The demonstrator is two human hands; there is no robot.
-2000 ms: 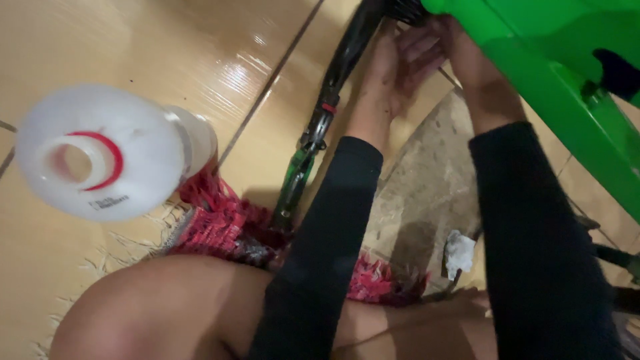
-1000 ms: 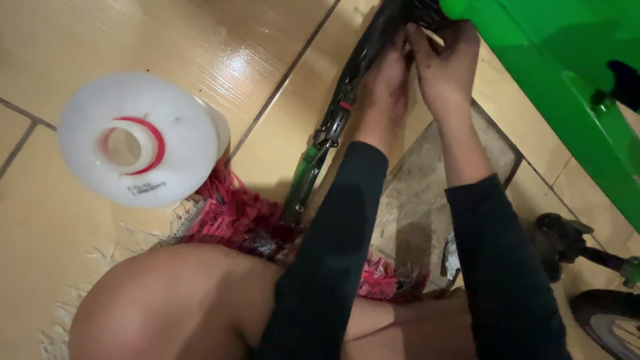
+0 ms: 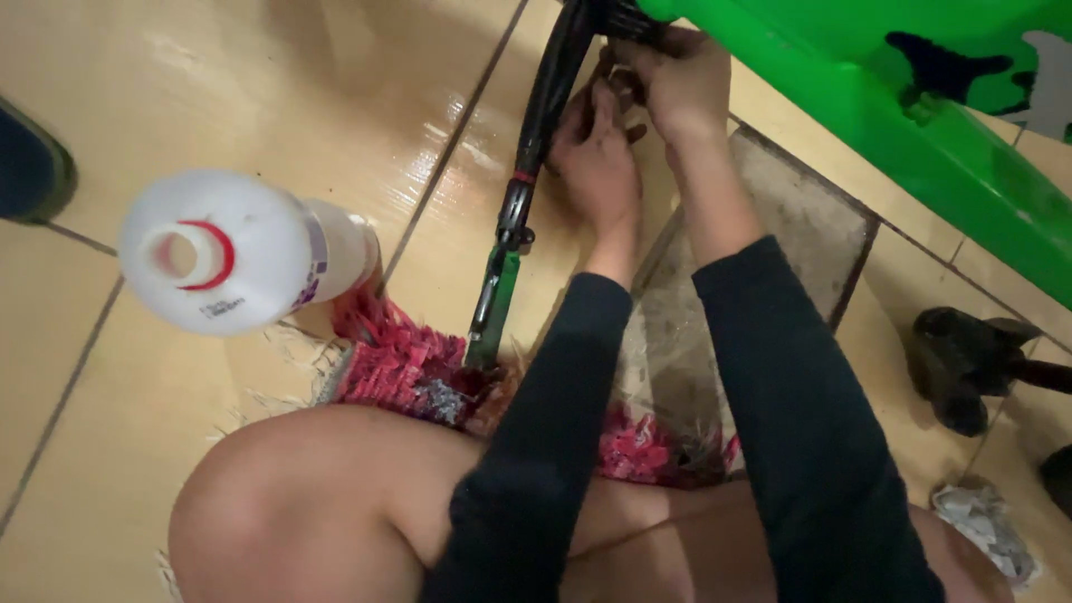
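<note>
A black tube, perhaps part of a bicycle or similar frame, runs down from the top centre to a clamp-like metal fitting and a green end piece. Just right of the tube is my left hand, its fingers bent and partly spread; whether it holds anything is unclear. My right hand reaches to a dark part at the top, beside the edge of a large green plastic body. Its fingertips are partly hidden there.
An uncapped white plastic bottle stands at left. A red shaggy rug lies under the green end piece, near my knee. At right are a black pedal-like part and crumpled whitish material. A dark rounded object sits at far left.
My left hand has come down from the dark part at the top and shows more fully beside the tube. My right hand stays near the top.
</note>
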